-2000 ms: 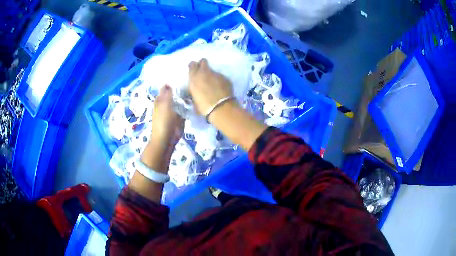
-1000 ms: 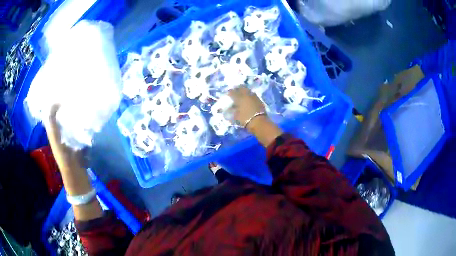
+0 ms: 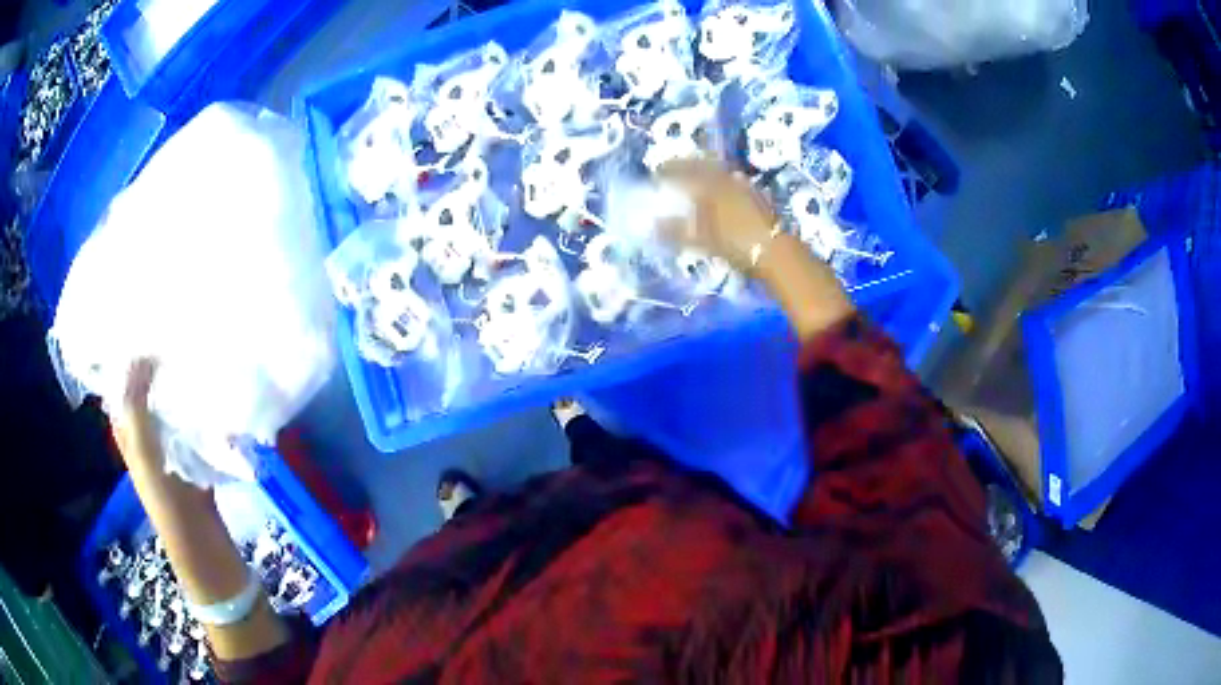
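Observation:
A large blue packing tote lies in front of me with bagged units spread in rough rows on its bottom. My left hand holds a large bright white heap of poly bags outside the tote, to its left. Its fingers are partly hidden by the heap. My right hand is inside the tote, right of the middle, blurred, over the bagged units. A whitish blur shows at its fingertips; I cannot tell whether it grips anything.
A blue bin of small dark and white parts stands at lower left. Blue totes stand at upper left. A brown carton and an upright blue tote are at right. A translucent white bundle lies on the floor at top right.
The heap of poly bags was over the tote; my left hand has taken it out to the left, uncovering the bagged units. My right hand has moved right across the units within the tote.

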